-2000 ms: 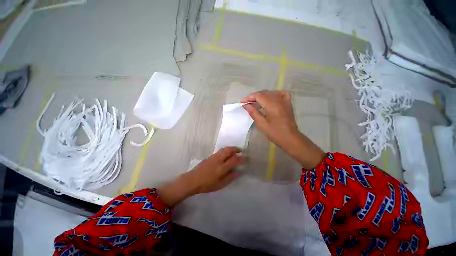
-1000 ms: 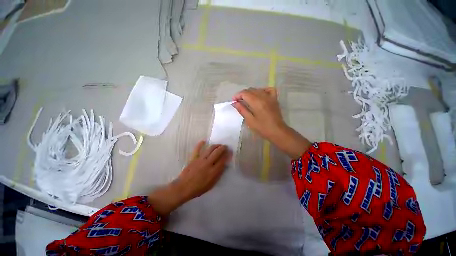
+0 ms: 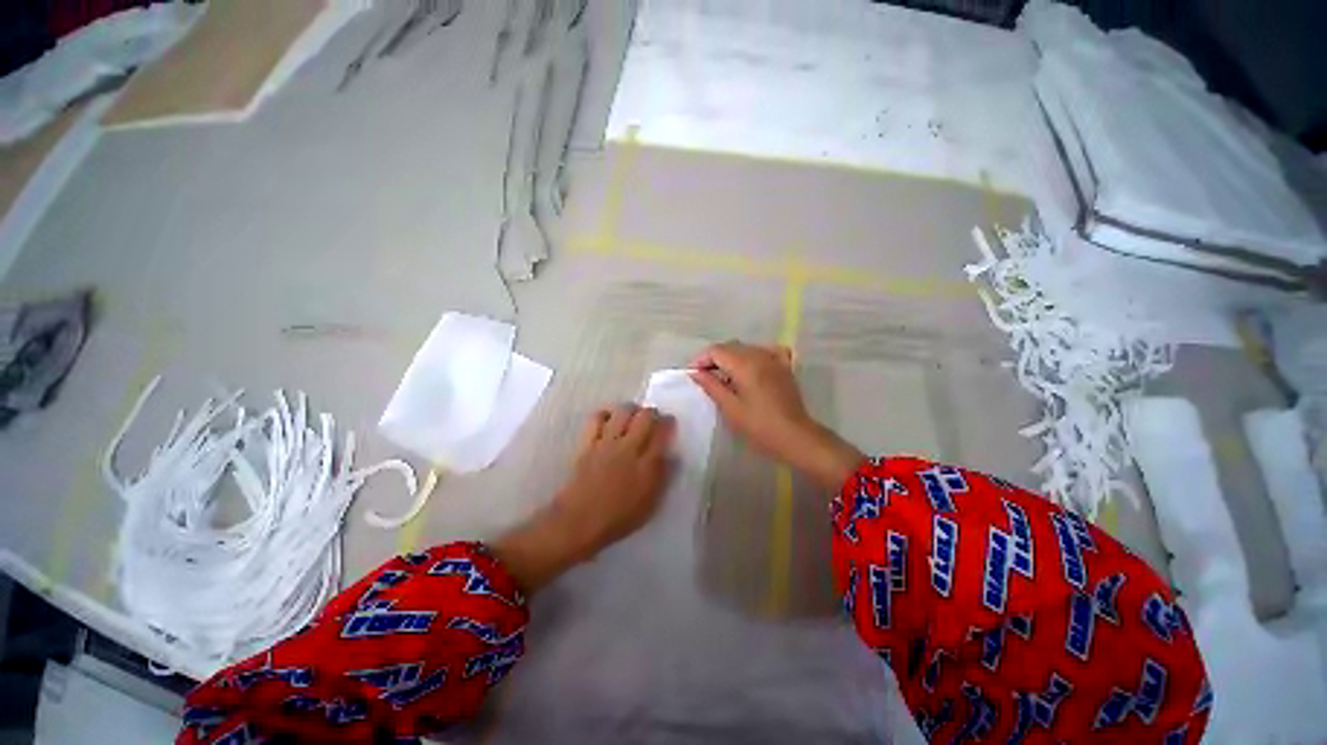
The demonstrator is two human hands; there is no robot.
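A small white fabric piece [image 3: 684,412] lies on the grey-beige table cloth between my hands. My right hand [image 3: 750,396] pinches its upper right corner between thumb and fingertips. My left hand [image 3: 619,473] lies palm down with spread fingers at the left edge of the piece and covers part of it. The lower end of the piece is hard to tell from the pale surface below.
A looped bundle of long white strips [image 3: 218,524] and folded white fabric [image 3: 463,393] lie left. A curly pile of short strips [image 3: 1070,371], white panels [image 3: 1201,495] and stacked white pieces [image 3: 1186,160] lie right. Grey cloth strips [image 3: 531,146] lie at the back.
The view has shifted, showing more of the table's back. My left hand has moved up along the white piece, closer to my right hand, which still pinches the corner.
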